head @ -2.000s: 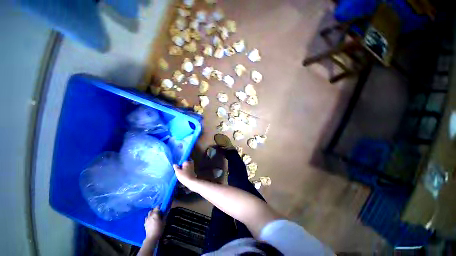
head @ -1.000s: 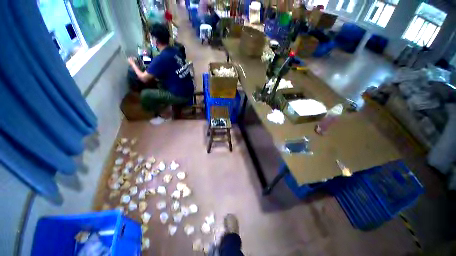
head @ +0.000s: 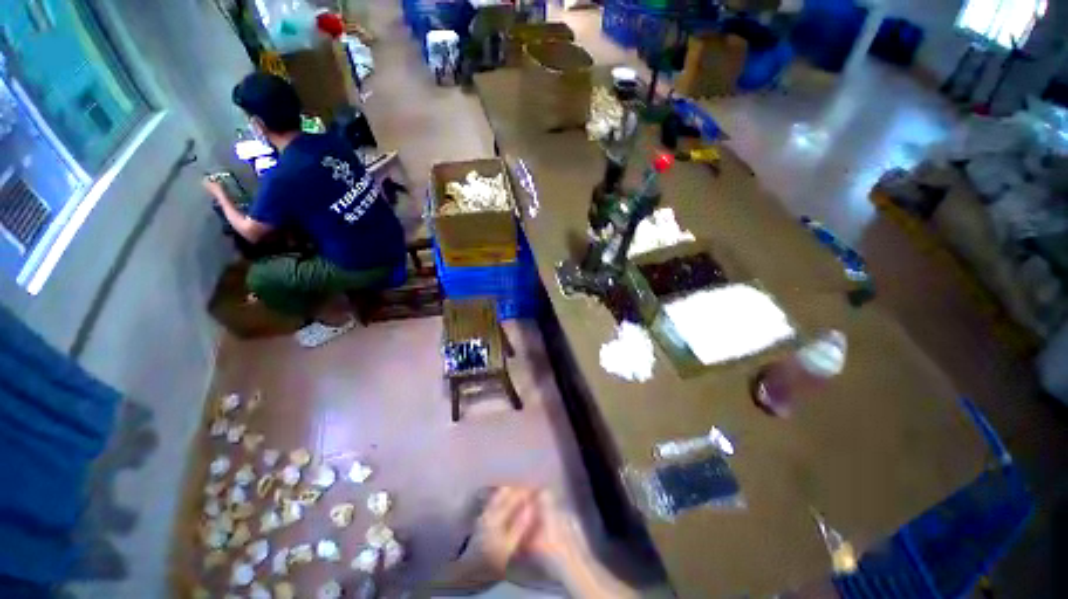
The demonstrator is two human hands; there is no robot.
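Note:
My left hand [head: 504, 527] and my right hand [head: 553, 541] are close together at the bottom centre, small and blurred; they seem to touch. Their fingers cannot be made out, and no object shows in them. They are left of the brown-covered table [head: 773, 515], above the floor. Many cream plush pieces [head: 287, 509] lie scattered on the floor to the left. On the table stand the dark green hand press [head: 609, 222] with a red knob, the box of white washers [head: 726, 324] and the box of dark eyes [head: 679, 273].
A wooden stool [head: 474, 322] holds dark items. Behind it, a carton [head: 474, 228] of cream pieces sits on a blue crate [head: 478, 284]. A person [head: 328, 211] sits by the window. A pink-red bottle [head: 796, 380], a flat black item [head: 693, 480] in plastic and a wrench [head: 837, 541] lie right.
My hands left the blue crate's rim between the first two frames and now show together at bottom centre. The crate has left view. The view has moved towards the stool and table.

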